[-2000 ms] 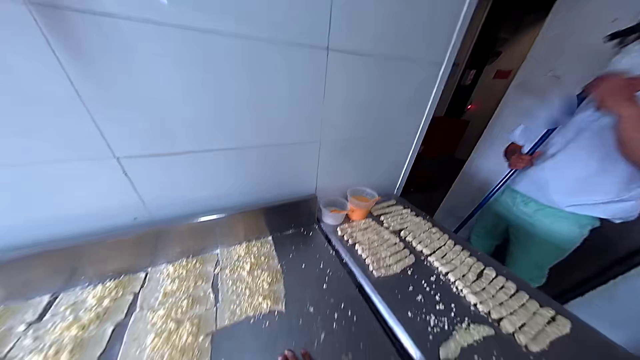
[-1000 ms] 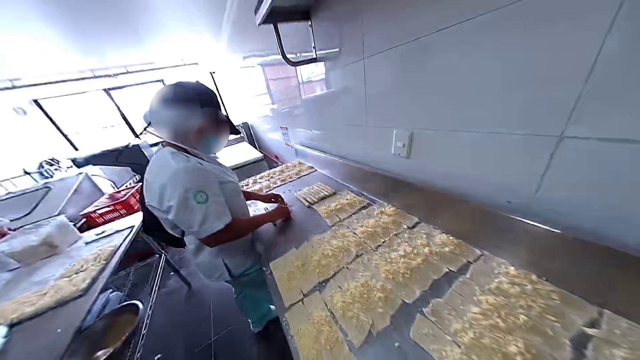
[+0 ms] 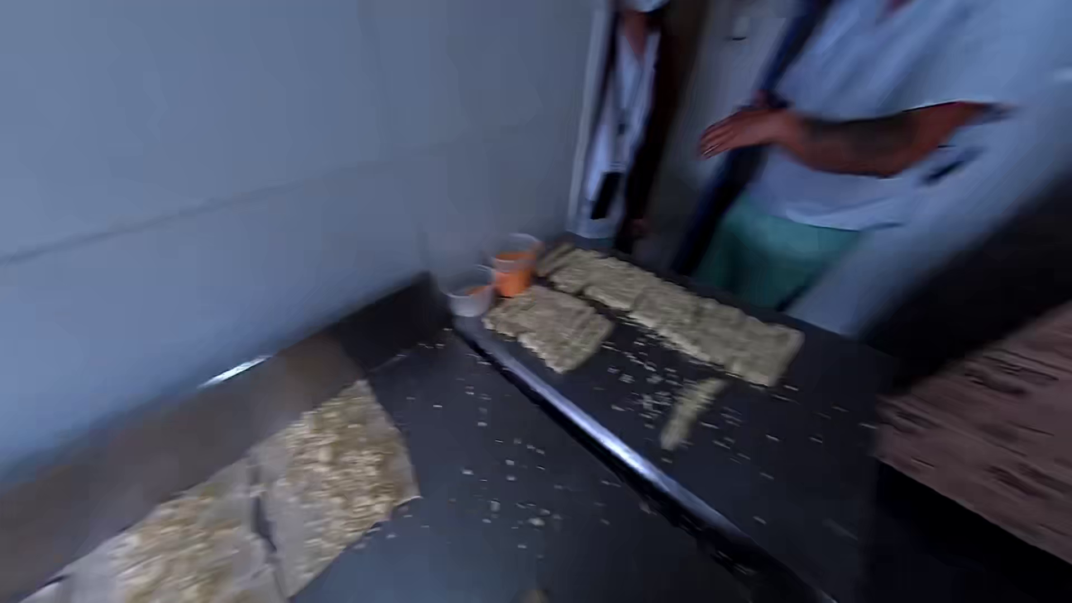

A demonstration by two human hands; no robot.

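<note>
Neither of my hands can be made out in the blurred head view. Rectangular dough sheets [image 3: 339, 469] topped with pale shredded filling lie at the lower left on the dark metal table [image 3: 477, 469]. Across a bright metal edge, a block of rolled dough sticks [image 3: 553, 325] rests beside a long row of more rolled sticks [image 3: 670, 306]. One single stick [image 3: 691, 412] lies apart among scattered crumbs. Two clear plastic cups stand in the corner by the wall, one holding orange contents [image 3: 513, 266], the other smaller [image 3: 471, 293].
A person [image 3: 837, 126] in a white top and green trousers stands beyond the far table, one forearm held out. Another person [image 3: 620, 126] is partly visible at the doorway. A tiled wall [image 3: 251, 126] rises at the left. A brownish surface [image 3: 988, 427] is at the right edge.
The view has swung from the co-worker at the long table back to the corner with the cups. The person in green trousers held a blue pole two seconds ago; now a forearm is extended.
</note>
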